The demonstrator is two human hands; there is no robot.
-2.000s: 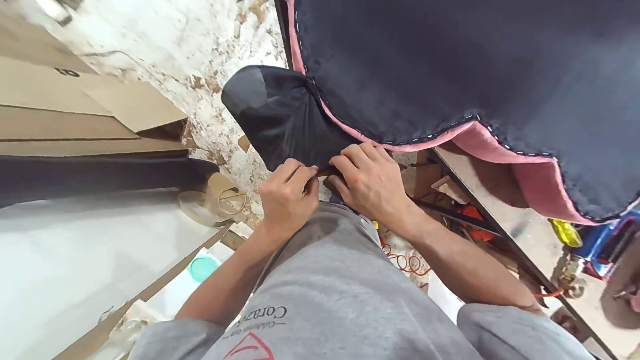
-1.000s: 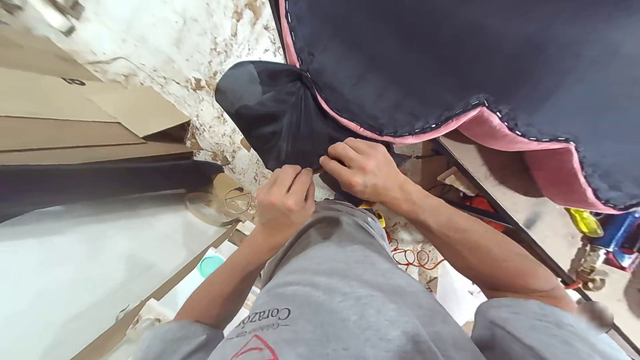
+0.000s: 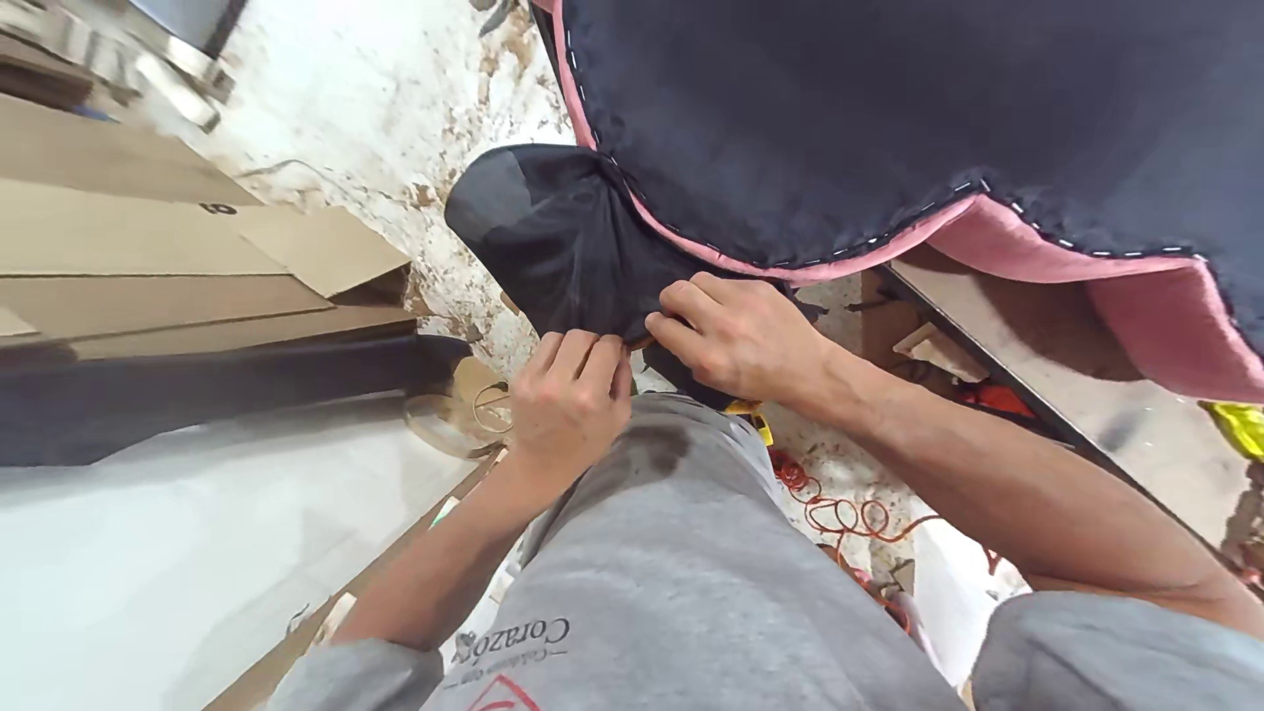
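Black fabric (image 3: 563, 237) hangs in folds below the rounded edge of a large dark panel (image 3: 889, 118). That panel has pink upholstery (image 3: 1017, 242) along its scalloped rim, with a row of staples close to the edge. My left hand (image 3: 575, 395) pinches the lower edge of the black fabric with curled fingers. Just right of it, my right hand (image 3: 741, 336) grips the same edge, a small gap between the two. What lies under my fingertips is hidden.
Folded cardboard (image 3: 148, 237) and a dark roll of material (image 3: 227, 390) lie on the left by a white surface (image 3: 197, 583). A coiled orange hose (image 3: 839, 513) rests on the floor. The panel overhangs a table (image 3: 1116, 434) on the right.
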